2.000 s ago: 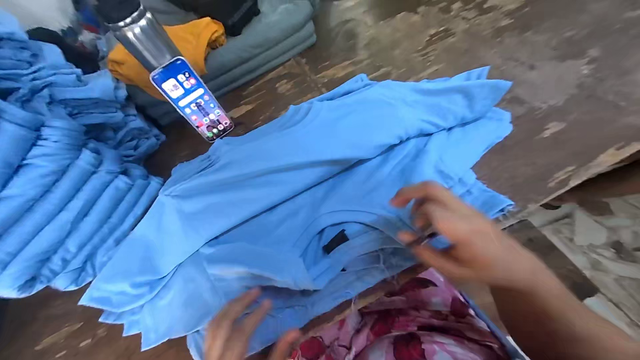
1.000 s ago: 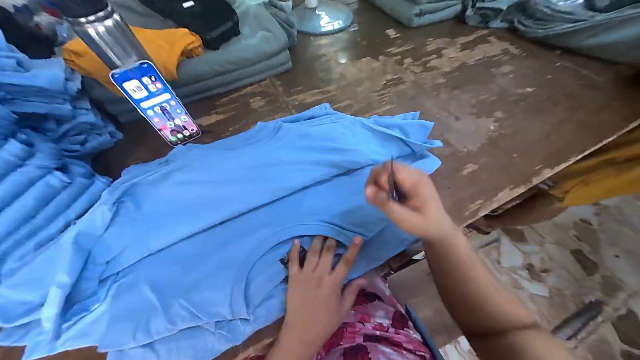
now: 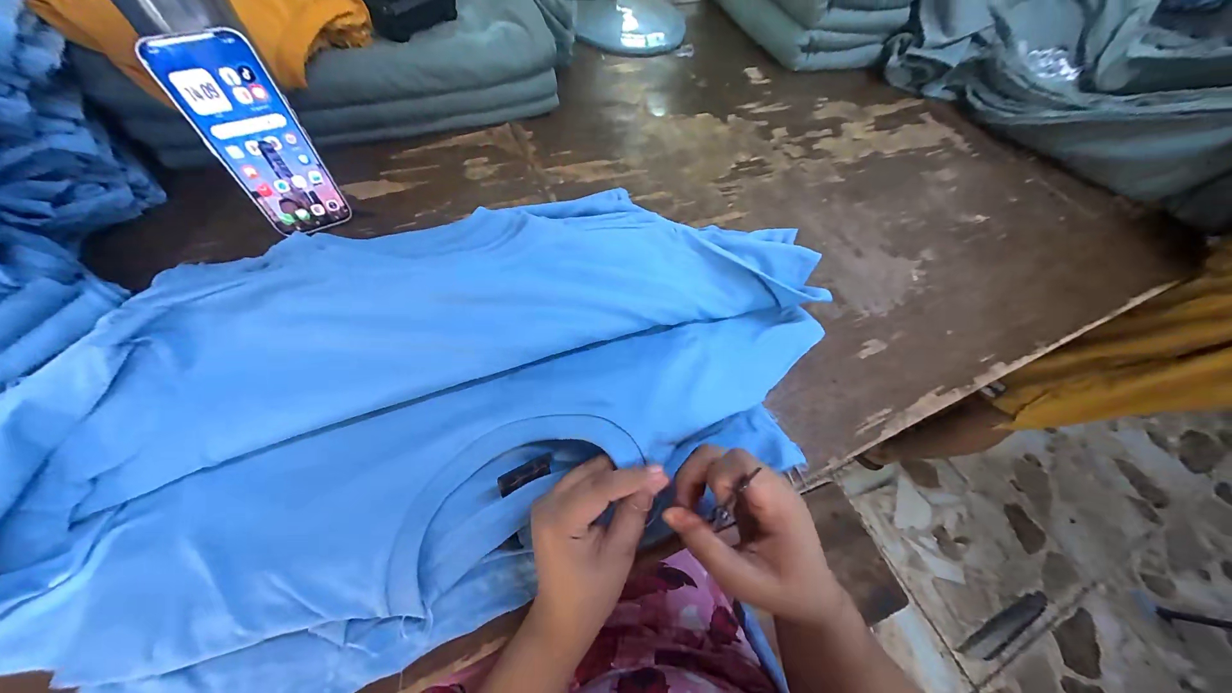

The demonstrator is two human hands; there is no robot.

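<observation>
Blue T-shirts [image 3: 385,327] lie piled across the wooden table, the top one with its ribbed round neckline [image 3: 520,428] towards me and a dark neck label [image 3: 525,474] inside it. My left hand [image 3: 592,529] pinches the edge of that neckline between thumb and fingers. Just to its right is my right hand [image 3: 751,529], fingers curled around a small dark pointed tool [image 3: 739,489], probably thread snips; most of the tool is hidden. Its thumb and forefinger are close to the neckline, and whether they grip cloth or thread cannot be told.
A lit smartphone [image 3: 245,130] leans against a metal bottle [image 3: 178,14] behind the shirts. Stacked blue garments [image 3: 58,192] stand at the left. Grey-green folded cloth [image 3: 433,72] and an orange garment [image 3: 318,29] lie behind. More grey-green cloth [image 3: 1088,106] is at the far right, beyond the worn tabletop [image 3: 914,241].
My left hand has gone from lying flat on the neckline to pinching its edge. My right hand, raised over the shirts a second ago, has come down beside it with the tool.
</observation>
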